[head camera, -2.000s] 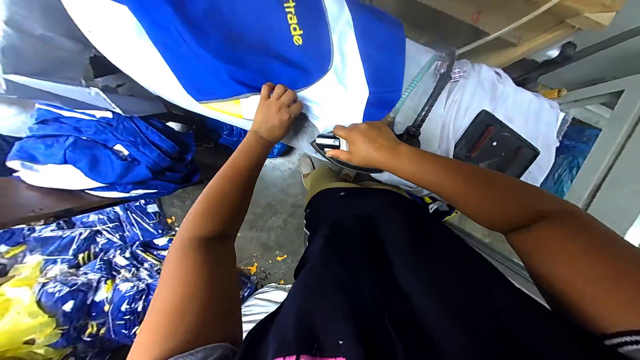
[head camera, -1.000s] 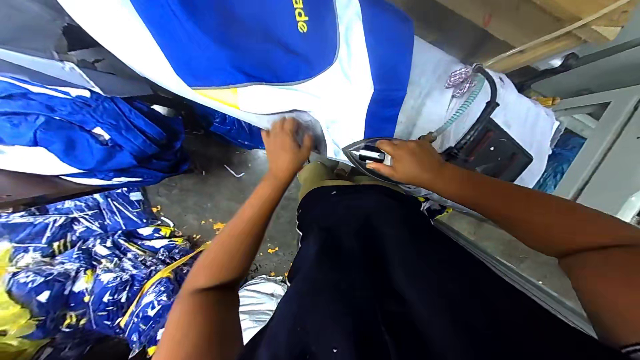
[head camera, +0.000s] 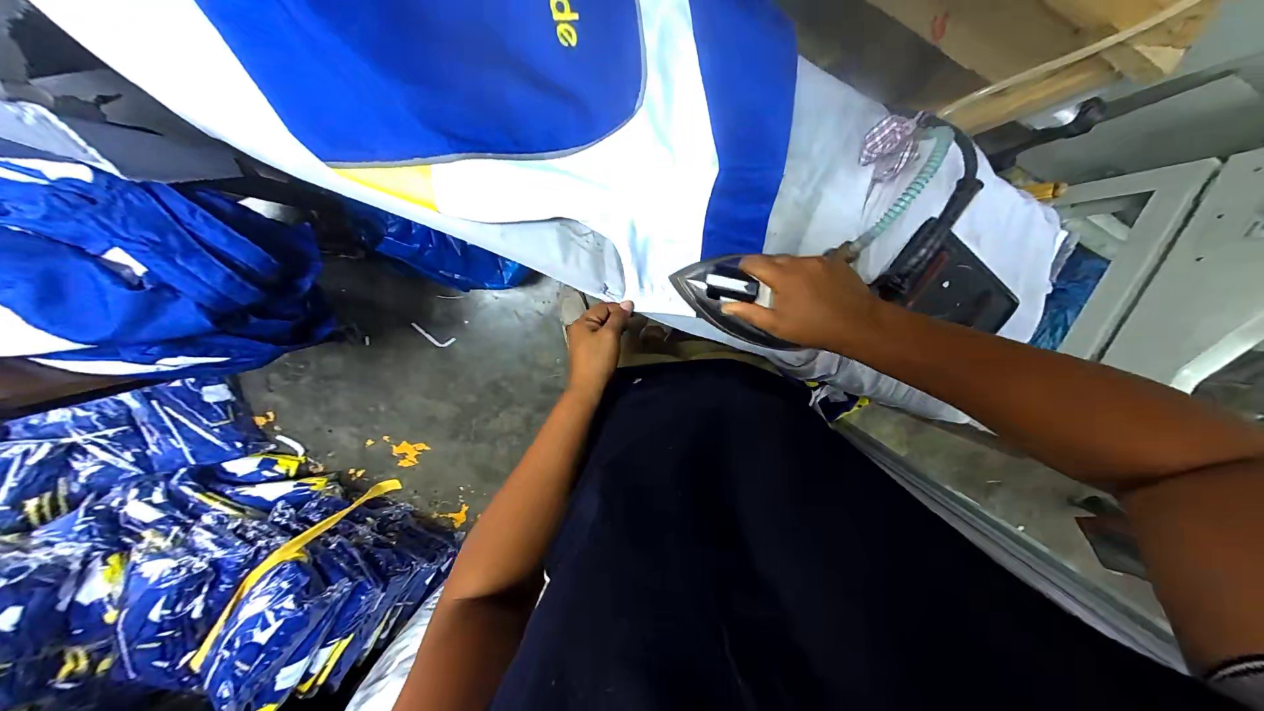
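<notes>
A blue and white garment (head camera: 425, 79) with a yellow strip and yellow lettering lies spread over the white-covered ironing board (head camera: 839, 128). My left hand (head camera: 595, 341) pinches the garment's white edge at the near side of the board. My right hand (head camera: 815, 301) is closed around the handle of a steam iron (head camera: 726, 286), whose pointed tip faces left, just beside my left hand. The iron's soleplate is hidden; it sits at the garment's lower right edge. A coiled teal hose (head camera: 913, 183) runs back from the iron, next to a dark iron rest (head camera: 963, 286).
Blue and white garments (head camera: 148, 267) are heaped at the left. Below them lie stacks of plastic-wrapped garments (head camera: 247, 553) with a yellow strap (head camera: 286, 553). A grey metal frame (head camera: 1145, 247) stands right of the board, and wood (head camera: 1066, 59) is behind it. Orange scraps (head camera: 407, 452) dot the floor.
My left hand has moved from on top of the garment down to its near edge and now pinches it. The iron stays in my right hand.
</notes>
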